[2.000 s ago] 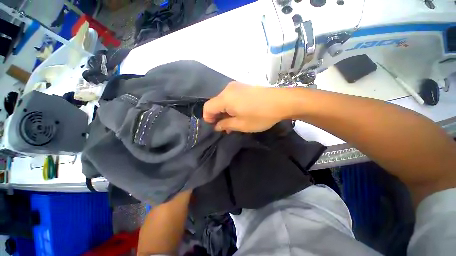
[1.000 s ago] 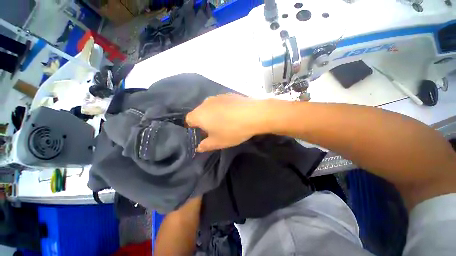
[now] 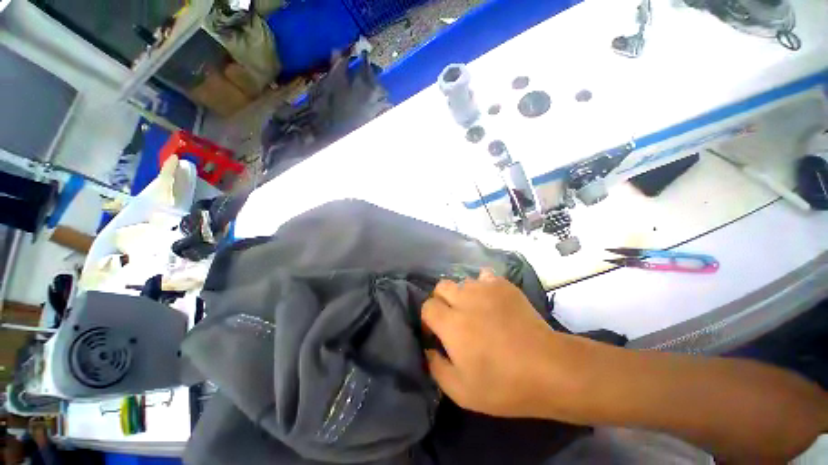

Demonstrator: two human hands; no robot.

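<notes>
A dark grey garment [image 3: 300, 318] lies bunched on the white table left of the sewing machine, with pale stitch lines on its folds. My right hand [image 3: 486, 341] comes in from the right and pinches the garment's cloth near its middle. My left hand is out of sight; no part of its arm shows. The machine's presser foot area [image 3: 545, 222] is beyond my right hand, and the cloth is not under it. Pink and blue thread snips [image 3: 667, 261] lie on the table right of my hand.
The white machine head [image 3: 581, 136] stands at the upper right, with a dark pad [image 3: 665, 174] beneath its arm. A grey motor housing [image 3: 113, 350] and yellow-green-handled scissors [image 3: 133, 414] are at left. A red stool [image 3: 202, 156] and dark cloth [image 3: 322, 113] are beyond the table.
The view has tilted up and shifted. My right hand grips the cloth at another place, and the stitched folds have changed shape. My left forearm has gone from view; the snips now show.
</notes>
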